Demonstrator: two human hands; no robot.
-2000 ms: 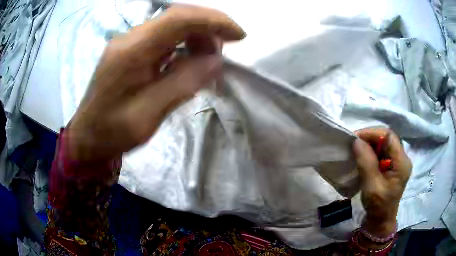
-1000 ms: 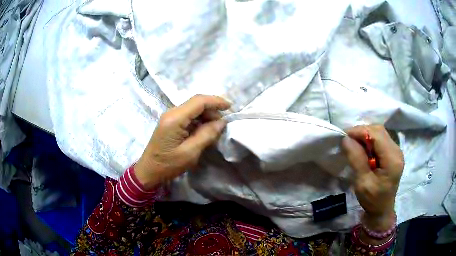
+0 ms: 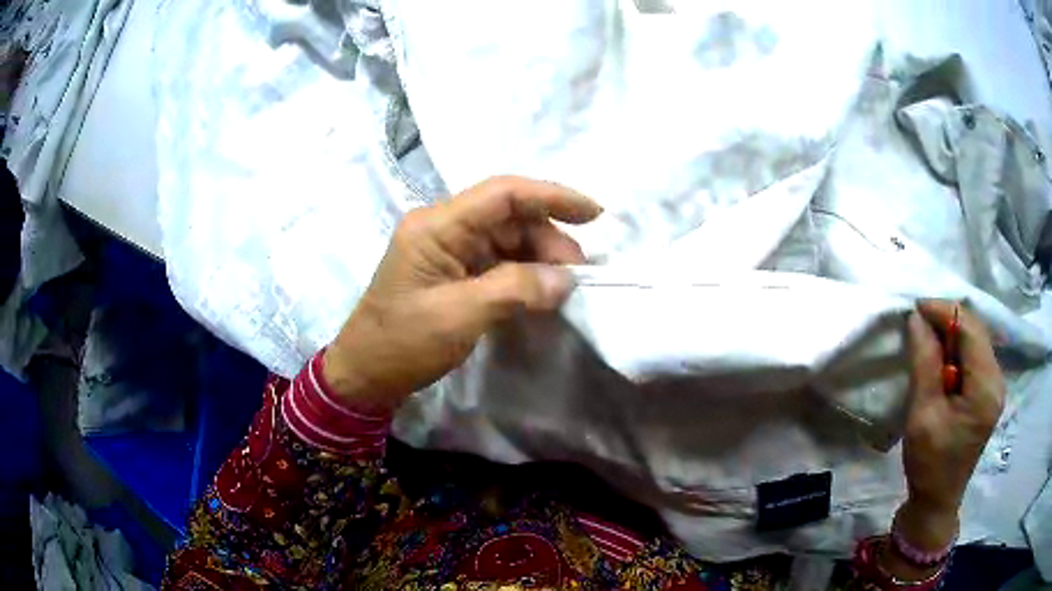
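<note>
A pale grey-white jacket [image 3: 738,427] lies spread in front of me, with a dark brand label [image 3: 793,501] near its lower edge. My left hand [image 3: 461,289] pinches a seam [image 3: 715,284] between thumb and a bent finger, with the index finger raised. My right hand [image 3: 955,387] pinches the same seam at its right end, so the edge is stretched between the hands. Orange-red thread snips [image 3: 951,360] sit in my right hand; their blades are hidden.
The glossy white table [image 3: 110,191] shows at the left. Other greyish garments [image 3: 52,127] hang over its left edge. Below them is a blue bin [image 3: 219,427] with cloth beside it. A sleeve-like piece with metal buttons [image 3: 981,173] lies bunched at the right.
Both hands were nearer each other a second ago; the right has moved further right, pulling the seam straighter. Two seconds ago my left hand was raised and blurred, holding cloth higher.
</note>
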